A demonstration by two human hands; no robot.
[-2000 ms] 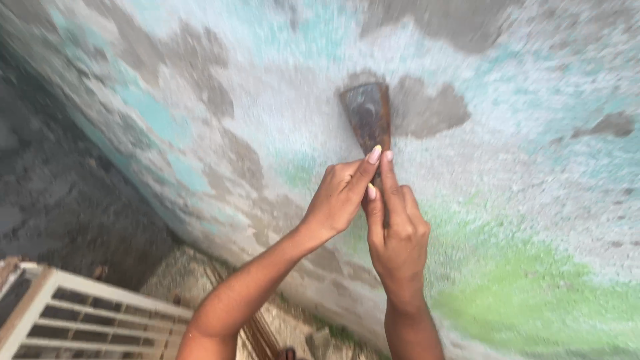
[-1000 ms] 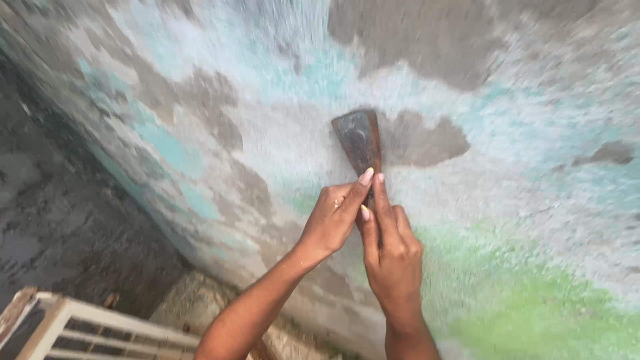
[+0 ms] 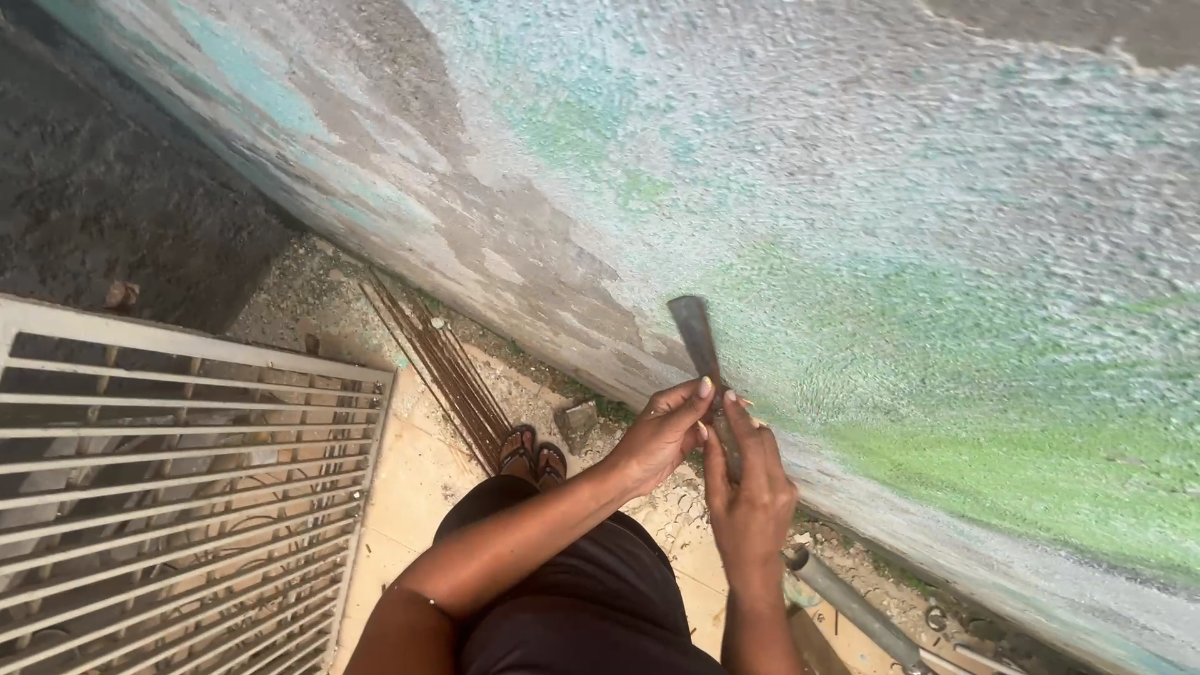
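A putty knife with a dark, worn metal blade point(image 3: 695, 330) points up and slightly left, near the lower part of a painted wall point(image 3: 844, 187). My right hand point(image 3: 753, 469) is closed around its handle. My left hand point(image 3: 667, 431) pinches the tool near the base of the blade with thumb and fingers. The wall carries peeling turquoise, white and green paint, with bare grey-brown patches. Whether the blade's edge touches the wall cannot be told.
A white metal grille point(image 3: 187, 450) stands at the left. Thin rusty rods point(image 3: 441, 375) lie on the floor beside my sandalled feet point(image 3: 532, 455). A grey pipe point(image 3: 858, 605) and rubble lie along the wall's base at lower right.
The view has swung down, now showing my legs and feet. Both hands still hold the putty knife, which has moved from beside a bare grey patch to a lower place by the green paint.
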